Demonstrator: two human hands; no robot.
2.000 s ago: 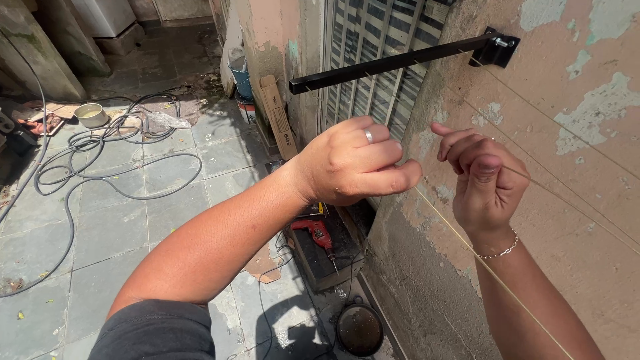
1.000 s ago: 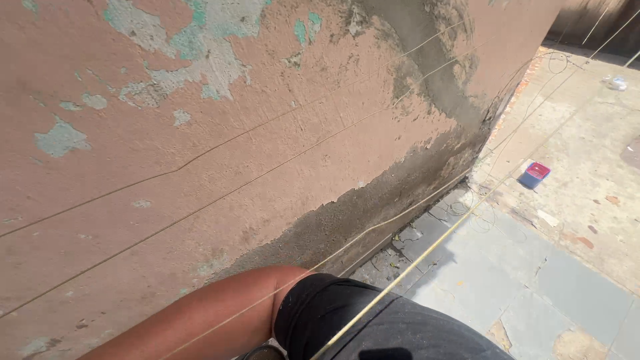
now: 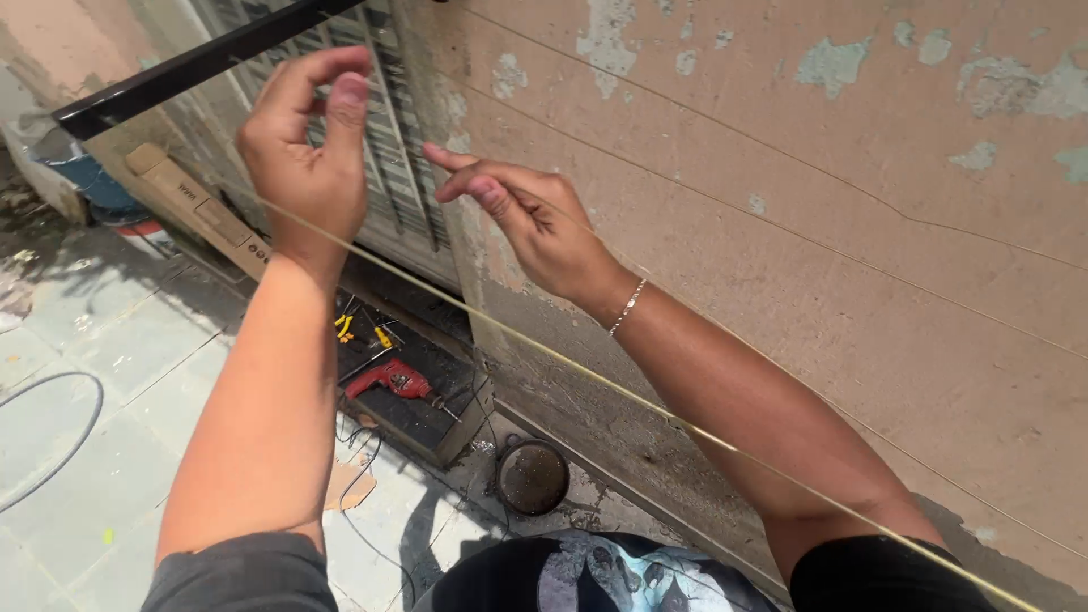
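My left hand (image 3: 310,161) is raised beside the black metal bar (image 3: 200,64), its thumb and fingers curled with a small gap between them and nothing seen in it. A taut yellowish cord (image 3: 544,348) crosses at my left wrist and runs down to the lower right. To the right, my right hand (image 3: 535,225) has bent fingers spread toward the left. A thin cord strand passes over its fingers; whether they grip it is unclear. Two more thin cords (image 3: 680,183) stretch along the peeling pink wall (image 3: 765,280).
Below, a red power drill (image 3: 391,380) and yellow-handled tools (image 3: 382,337) lie on a dark ledge (image 3: 425,425). A round pan (image 3: 533,478) sits on the ground. Behind are a long cardboard box (image 3: 200,208), a blue bucket (image 3: 106,183) and a metal grille (image 3: 395,136). A cable loops over the tiles.
The view swung to another stretch of wall, where neither hand showed, and back. My left hand, earlier closed with its ringed knuckles showing, is now turned with thumb and fingers slightly apart.
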